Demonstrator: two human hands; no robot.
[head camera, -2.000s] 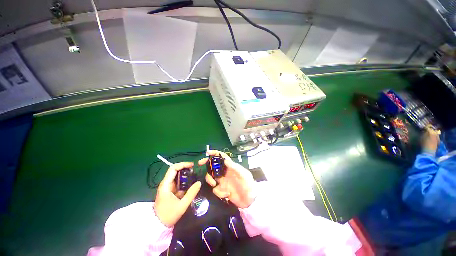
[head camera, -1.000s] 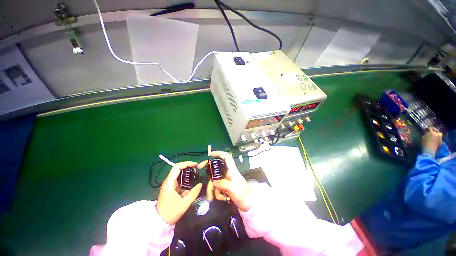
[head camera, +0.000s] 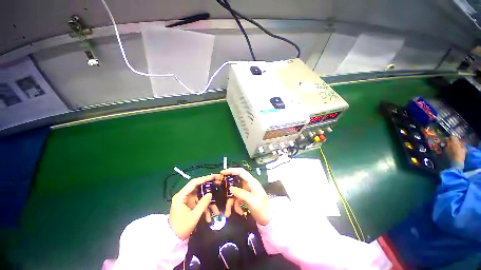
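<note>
My left hand (head camera: 188, 206) holds a small dark unit (head camera: 208, 189) with a lit screen, its thumb on the unit's lower part. My right hand (head camera: 250, 194) holds a second dark unit (head camera: 231, 183), also lit, with its thumb over the lower part. The two units are side by side, close together, above the far end of a black tray (head camera: 208, 241). Pale shiny curved shapes show in the tray's pockets. The screen text is too small to read.
Two bench power supplies (head camera: 274, 103) with red digits stand ahead. A white paper sheet (head camera: 312, 185) lies right of my hands; thin black leads (head camera: 170, 182) lie behind them. At right, a blue-sleeved person (head camera: 458, 198) reaches beside another black tray (head camera: 409, 138).
Both hands have drawn closer together. Both thumbs have moved onto the units' lower parts. The lit screens look different from before. The whole view has shifted slightly.
</note>
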